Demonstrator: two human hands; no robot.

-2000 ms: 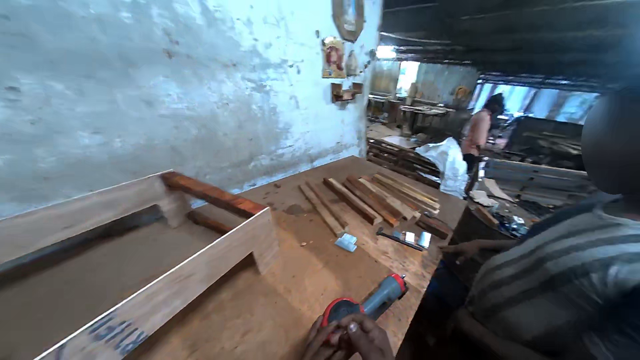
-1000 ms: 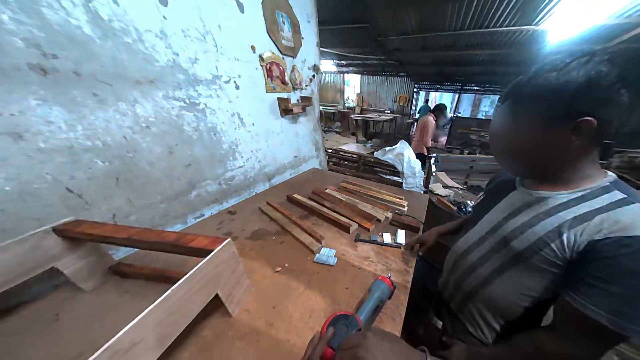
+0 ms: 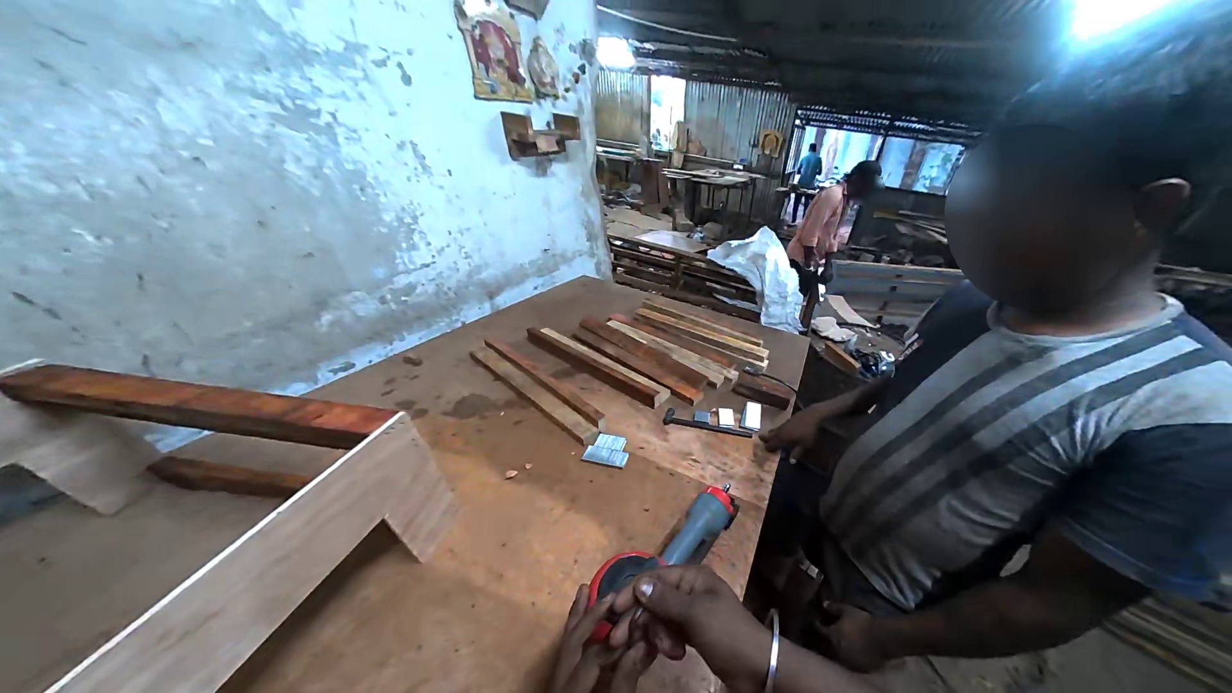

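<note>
A pneumatic-style nail gun or similar grey and red power tool point(image 3: 698, 529) lies at the table's near right edge; its exact kind is unclear. My left hand point(image 3: 589, 650) is against its round red-rimmed end. Over that same end, my right hand point(image 3: 688, 606), with a bangle at the wrist, has its fingers bent and meeting the left fingers. Whether something small is between the fingers cannot be told. Beyond the tool are two stacks of nail strips or staples point(image 3: 606, 450) and a hammer point(image 3: 707, 423) beside small boxes point(image 3: 751, 416).
Several wooden battens point(image 3: 616, 366) lie across the brown table point(image 3: 462, 443). A plywood frame point(image 3: 260, 558) with reddish wooden rails point(image 3: 192, 402) stands at left, near the peeling wall. A co-worker point(image 3: 1001, 433) stands close at right, one hand by the table edge. Another person bends farther back.
The view has swung right and shows more of the co-worker. My right hand, low in the frame a second ago, now shows more fully over the tool's round end.
</note>
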